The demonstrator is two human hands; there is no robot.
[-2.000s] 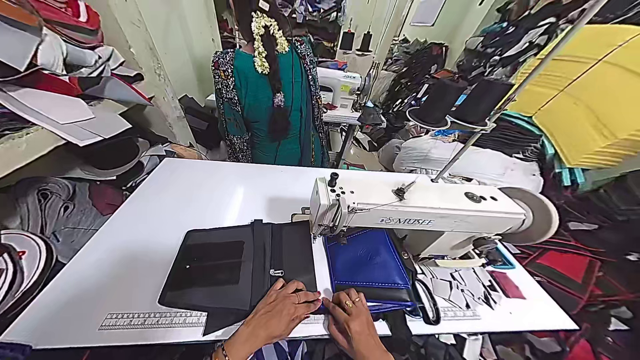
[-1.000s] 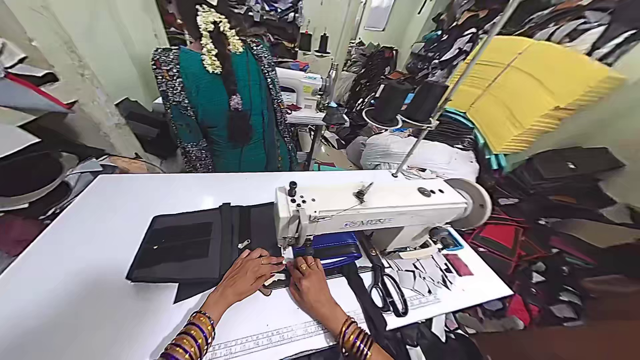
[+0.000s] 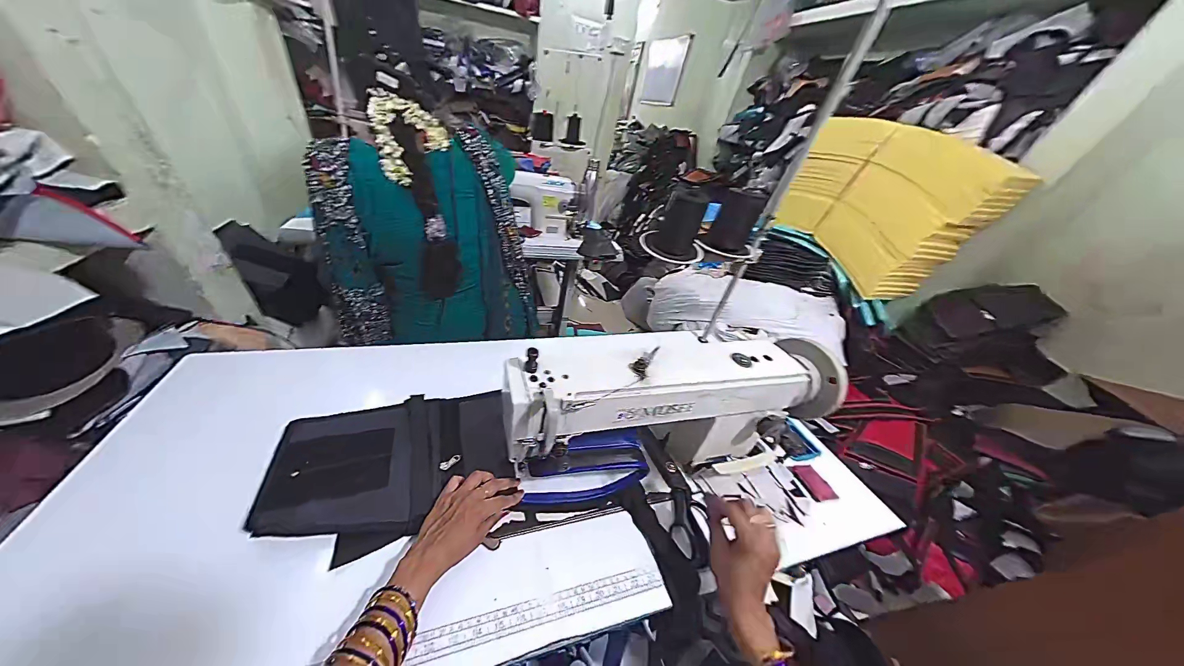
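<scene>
My left hand (image 3: 470, 518) lies flat on the near edge of a black fabric bag panel (image 3: 347, 467) with a zipper, just left of the sewing machine's needle. Under the head of the white sewing machine (image 3: 657, 398) is a blue piece (image 3: 592, 481), folded or curved, joining the black work. My right hand (image 3: 745, 555) is off the work, with bent fingers near the black-handled scissors (image 3: 683, 527) and the scraps; whether it pinches anything is unclear. A ruler scale (image 3: 546, 606) runs along the table's front.
Fabric scraps (image 3: 754, 490) and a dark red piece (image 3: 814, 483) lie right of the machine. Behind the white table (image 3: 185, 444) a person in teal (image 3: 416, 240) faces away. Black thread cones (image 3: 684, 222), a yellow stack (image 3: 911, 199) and heaped material stand beyond.
My right hand has moved right, away from the needle area, to beside the scissors. My left hand remains on the black work. The blue piece now shows a more open curve.
</scene>
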